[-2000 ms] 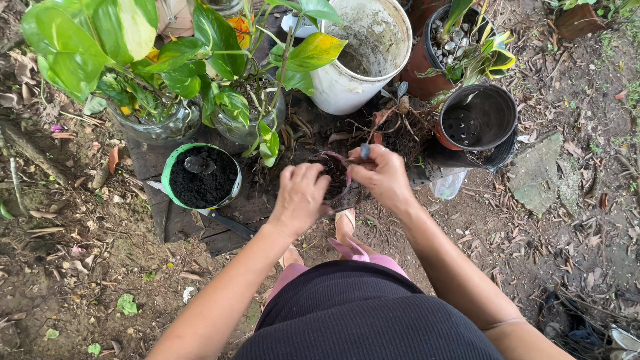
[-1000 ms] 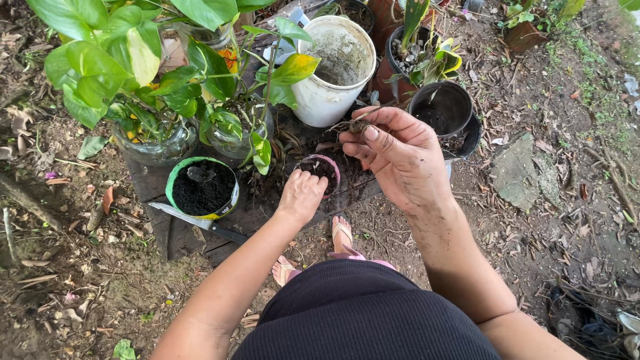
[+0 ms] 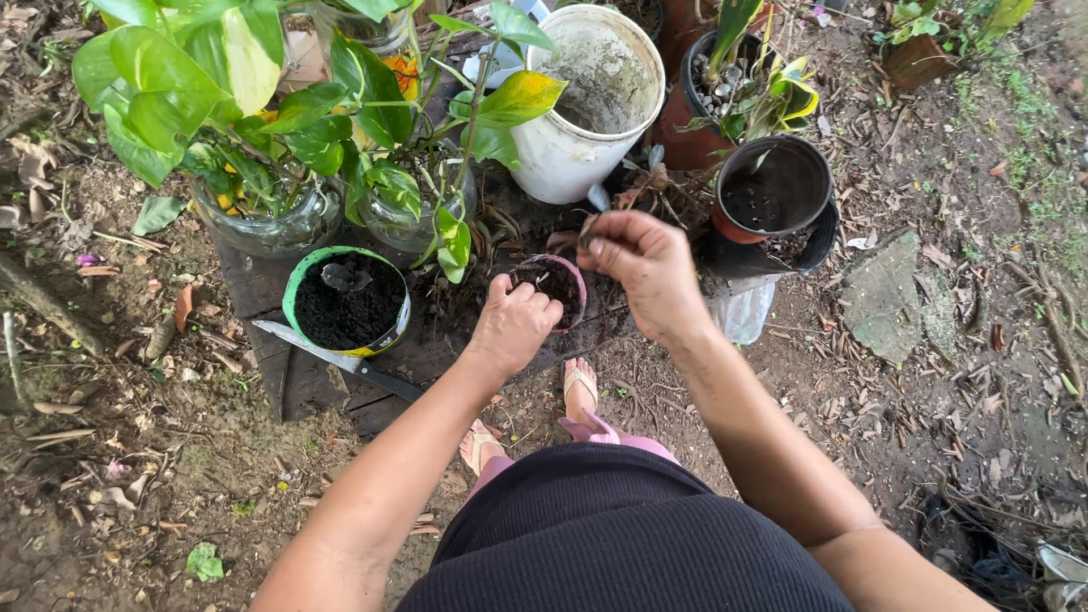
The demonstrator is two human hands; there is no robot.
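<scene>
My left hand (image 3: 516, 325) rests with curled fingers at the near left rim of a small pink-rimmed pot (image 3: 581, 293) that has dark soil and roots in it; whether it grips the rim or something inside cannot be told. My right hand (image 3: 639, 265) is just right of and above that pot, thumb and fingertips pinched together; a small dark bit shows at the fingertips, too blurred to name. Left of my hands stands a green-rimmed tub (image 3: 293, 297) of black soil with a dark piece lying on top. A knife (image 3: 348, 361) with a black handle lies by the tub.
Glass jars (image 3: 270, 228) with pothos cuttings stand at the back left. Behind the pots is a dirty white bucket (image 3: 565, 157). A plastic nursery pot (image 3: 772, 189) sits at the right, near a potted plant (image 3: 727, 85) with pebbles. A clear plastic bag (image 3: 746, 310) hangs by the table's edge.
My right hand was raised with a small rooty clump a second ago and is now lower, nearer the pink-rimmed pot. My left hand stays at that pot.
</scene>
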